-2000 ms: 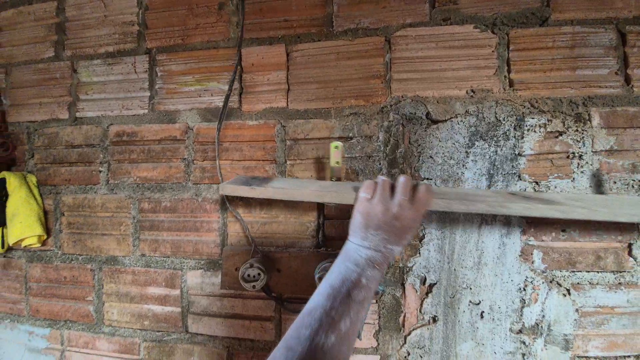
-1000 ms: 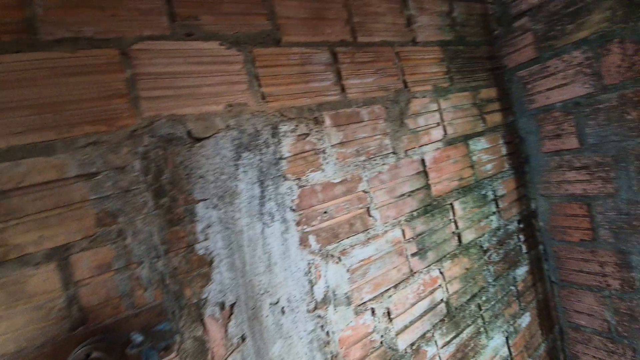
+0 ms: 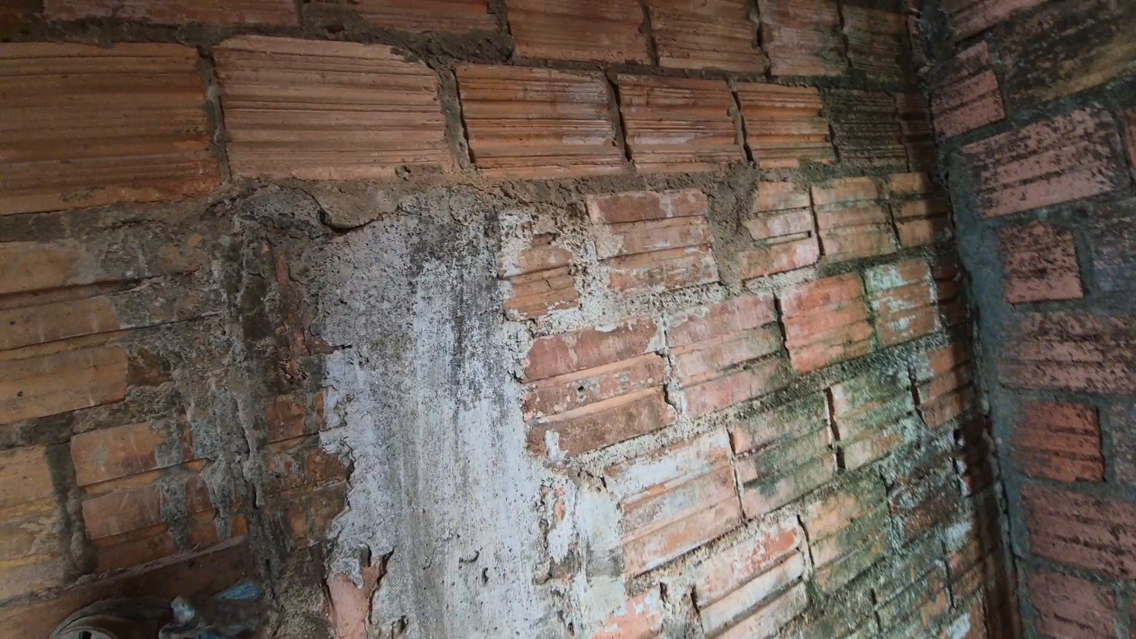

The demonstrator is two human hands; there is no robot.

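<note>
Neither my left hand nor my right hand is in the head view, so what they hold is hidden. A wall of ribbed hollow clay bricks (image 3: pixel 337 111) fills most of the view. Down its middle runs a rough strip of grey and whitish mortar (image 3: pixel 435 444). At the bottom left corner, a round electrical fitting (image 3: pixel 89 628) is partly cut off by the frame's edge, with a small pale blue item (image 3: pixel 240 590) beside it, too dark to name.
On the right, a second brick wall (image 3: pixel 1065 355) meets the first at a corner with a thick mortar joint (image 3: pixel 981 293). Greenish stains mark the bricks near that corner.
Two seconds ago a hand held a wooden board against the wall; hand and board are now out of view. The view has swung right toward the corner.
</note>
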